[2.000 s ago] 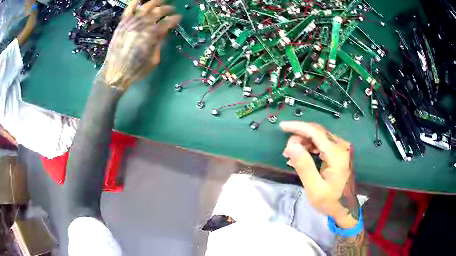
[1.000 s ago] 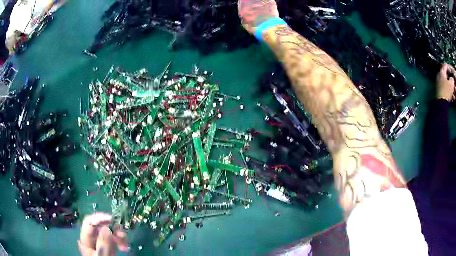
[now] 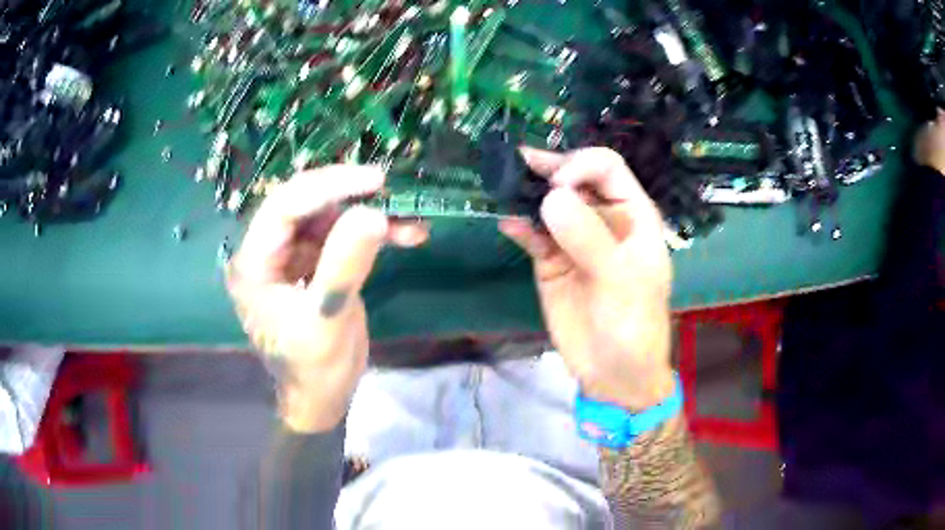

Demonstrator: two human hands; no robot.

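Note:
My left hand (image 3: 311, 269) pinches one end of a narrow green circuit board (image 3: 430, 203) between thumb and fingers. My right hand (image 3: 601, 248) is at the other end of the board and holds a dark piece (image 3: 506, 171), which looks like a black plastic housing. The two meet in front of me, above the near edge of the green table. My right fingers hide part of the dark piece. Blur hides whether the board sits inside it.
A heap of green boards (image 3: 342, 78) lies just beyond my hands. Dark piles of units lie at the left (image 3: 52, 135) and right (image 3: 725, 155). Red stools (image 3: 731, 373) stand below the table edge (image 3: 767, 300). Another person's hand (image 3: 931, 145) shows at the far right.
My right hand has come back from the far dark heap, now with a dark piece. My left hand has come up beside it with a green board. The view has shifted.

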